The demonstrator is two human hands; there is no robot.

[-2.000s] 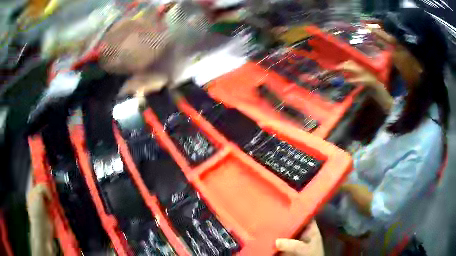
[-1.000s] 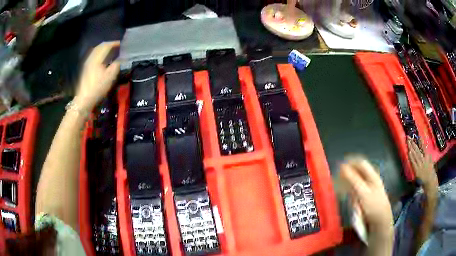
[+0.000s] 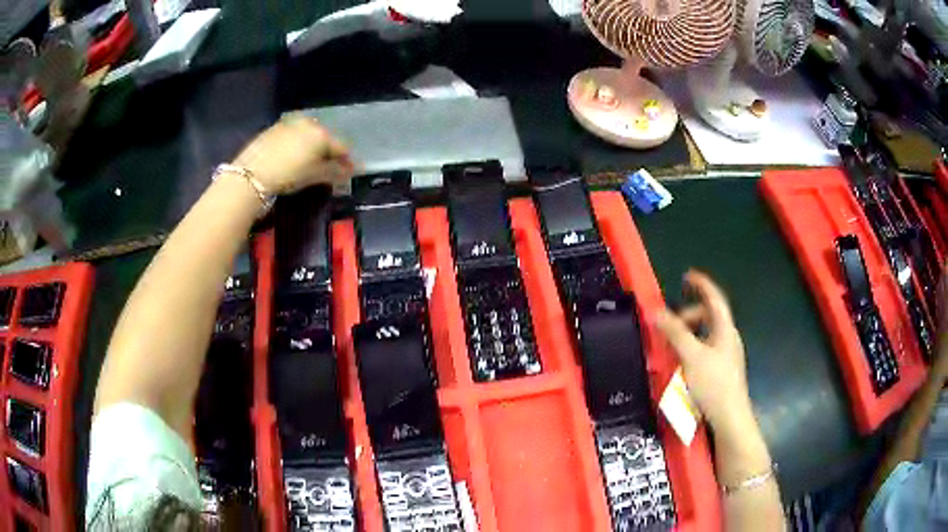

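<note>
A red foam tray point(image 3: 520, 442) lies in front of me. It holds open black flip phones point(image 3: 613, 364) in two rows, and one front pocket is bare. The phones' upper flips stick out past the tray's back edge. My left hand point(image 3: 296, 156) is over the left part of a pale grey translucent sheet stack point(image 3: 437, 130) behind the tray. Its fingertips point right, and whether they pinch anything cannot be told. My right hand point(image 3: 709, 348) is at the tray's right edge, thumb and index finger apart. A white card with orange-yellow print point(image 3: 681, 408) is held under its lower fingers.
A small blue-and-white object point(image 3: 647, 191) lies behind the tray's right corner. Pinkish desk fans point(image 3: 624, 107) stand behind. Other red trays with phones lie at left point(image 3: 75, 343) and right point(image 3: 821, 260). Another person's arm point(image 3: 920, 426) is at the right edge.
The tray, tilted up and held two seconds ago, lies flat. Since one second ago, my left hand has moved right over the sheet stack. My right hand has shifted left, and the card's printed face shows.
</note>
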